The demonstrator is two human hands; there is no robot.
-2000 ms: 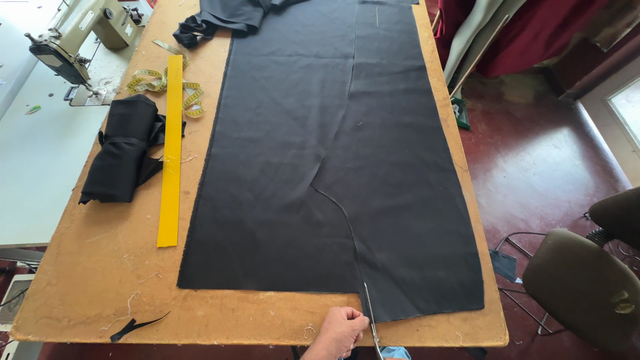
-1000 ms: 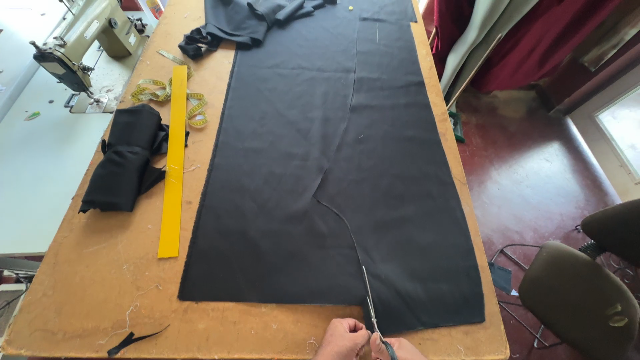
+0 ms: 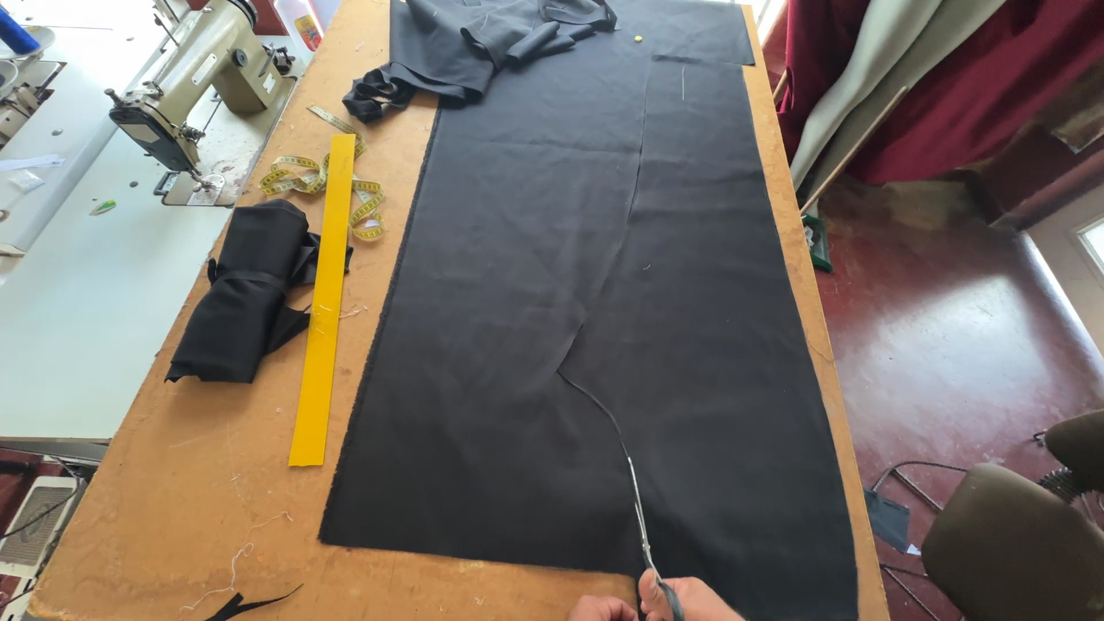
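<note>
A large sheet of black fabric (image 3: pixel 517 285) lies spread over the wooden table, with a curved cut line running down its lower middle. My right hand (image 3: pixel 690 599), at the bottom edge of the view, grips dark-handled scissors (image 3: pixel 640 517); their blades point up along the cut. Just left of it is my left hand (image 3: pixel 602 609), mostly below the frame, beside the fabric's lower edge; its fingertips are hidden, so its hold cannot be told. More black fabric (image 3: pixel 483 43) is heaped at the top.
Left on the table (image 3: pixel 172 466) are a yellow ruler (image 3: pixel 323 302), a yellow tape measure (image 3: pixel 293 177), a rolled black cloth (image 3: pixel 246 293) and a black scrap (image 3: pixel 250 604). A sewing machine (image 3: pixel 198 78) stands upper left. A chair (image 3: pixel 992 535) is at the lower right.
Two seconds ago only one hand showed by the scissors; now both hands are at the fabric's lower edge. The scissors' tips have moved up along the cut line.
</note>
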